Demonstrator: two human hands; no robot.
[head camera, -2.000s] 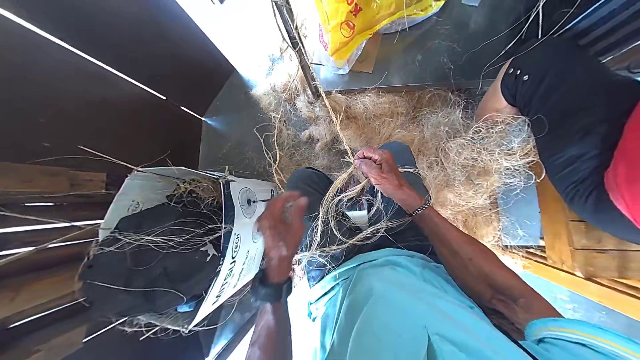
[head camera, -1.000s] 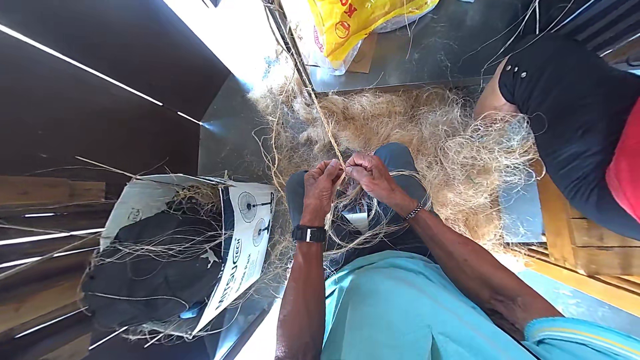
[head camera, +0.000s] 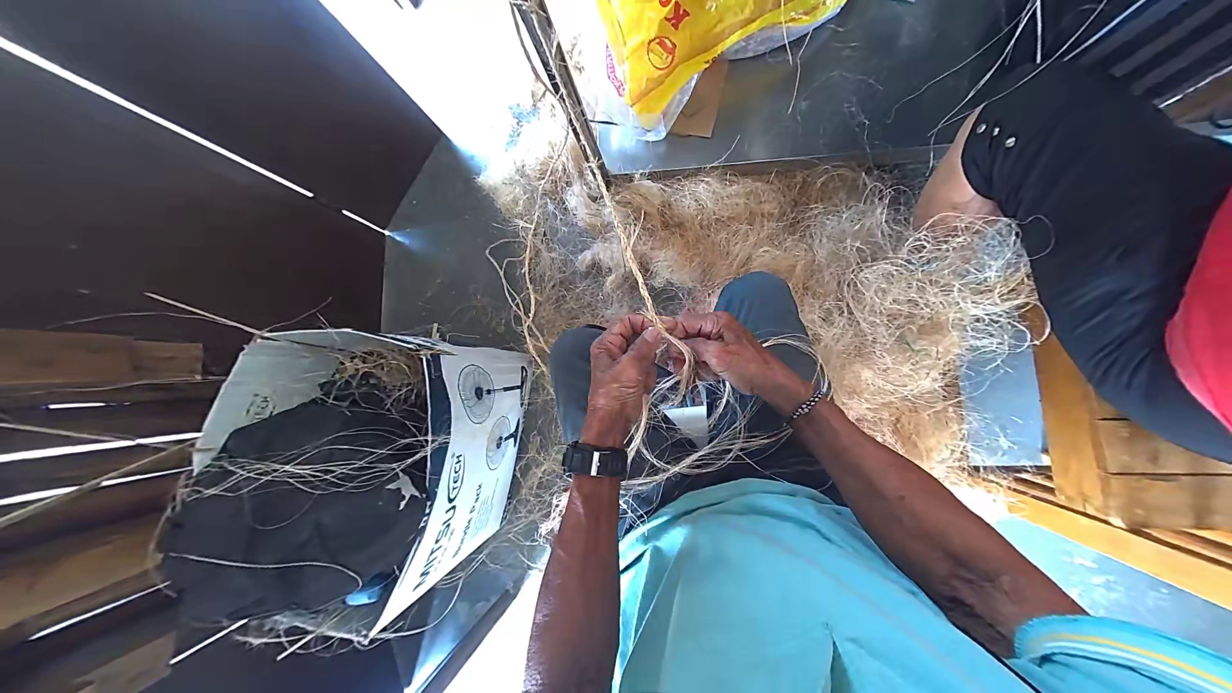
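My left hand (head camera: 624, 371), with a black watch at its wrist, pinches plant-fibre strands above my lap. Touching or nearly touching it, my right hand (head camera: 733, 356), with a beaded bracelet, grips the same strands. From between my fingers a twisted fibre cord (head camera: 630, 252) runs up to a dark upright post (head camera: 570, 91). Loose fibre strands (head camera: 707, 452) loop below my hands over my lap, around a small white piece. The fingertips overlap the strands, so the exact hold is partly hidden.
An open cardboard box (head camera: 472, 472) with dark cloth (head camera: 318, 491) and fibres stands at the left. Tangled fibre (head camera: 828, 231) covers the floor ahead. A yellow plastic bag (head camera: 693, 43) lies on a dark surface. Another person's knee (head camera: 958, 188) is at the right, near wooden slats (head camera: 1145, 472).
Two seconds ago my left hand was blurred and apart, nearer the box; it then came up to the cord beside my right hand. Both hands now sit slightly lower.
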